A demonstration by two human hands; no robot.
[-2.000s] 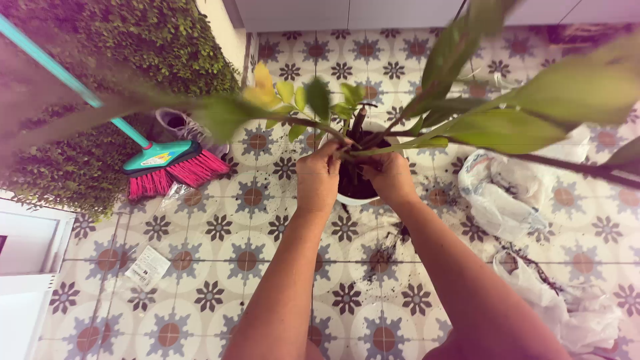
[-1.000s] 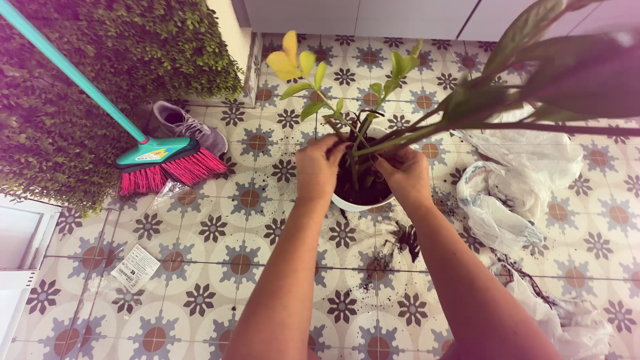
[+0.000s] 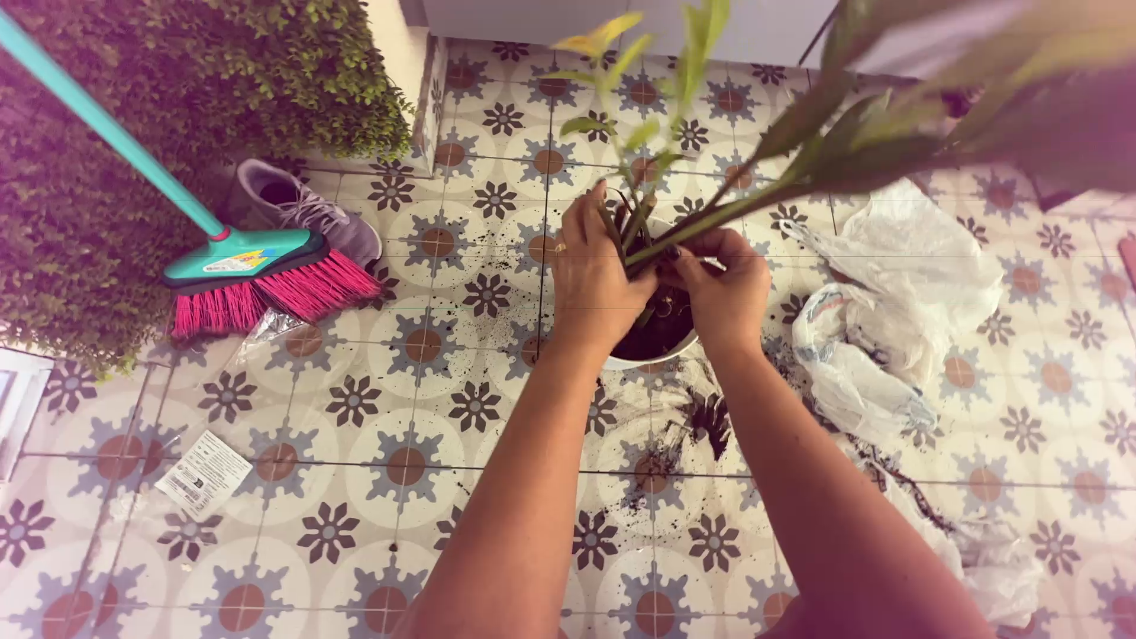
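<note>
A white pot (image 3: 652, 357) with dark soil stands on the patterned tile floor, holding a leafy plant whose thick green stems (image 3: 710, 222) rise and lean to the upper right. My left hand (image 3: 596, 271) is at the pot's left side, its fingers around the base of the stems. On the right side my right hand (image 3: 726, 288) pinches a stem base low over the soil. Thinner shoots with green leaves and a yellow leaf (image 3: 599, 37) stand above my left hand. Blurred large leaves fill the upper right. The fingers partly hide the stem bases.
A turquoise broom with pink bristles (image 3: 280, 297) rests at the left, beside a grey sneaker (image 3: 306, 213) and a leafy green hedge panel (image 3: 222, 80). Crumpled white plastic bags (image 3: 905, 293) lie to the right. Spilled soil (image 3: 657, 466) and a printed paper label (image 3: 204, 473) are on the floor.
The large stems have swung upward at the right, and the yellow-leafed shoots stand more upright. Both hands stay at the stem bases; the left hand's fingers now point further up along them.
</note>
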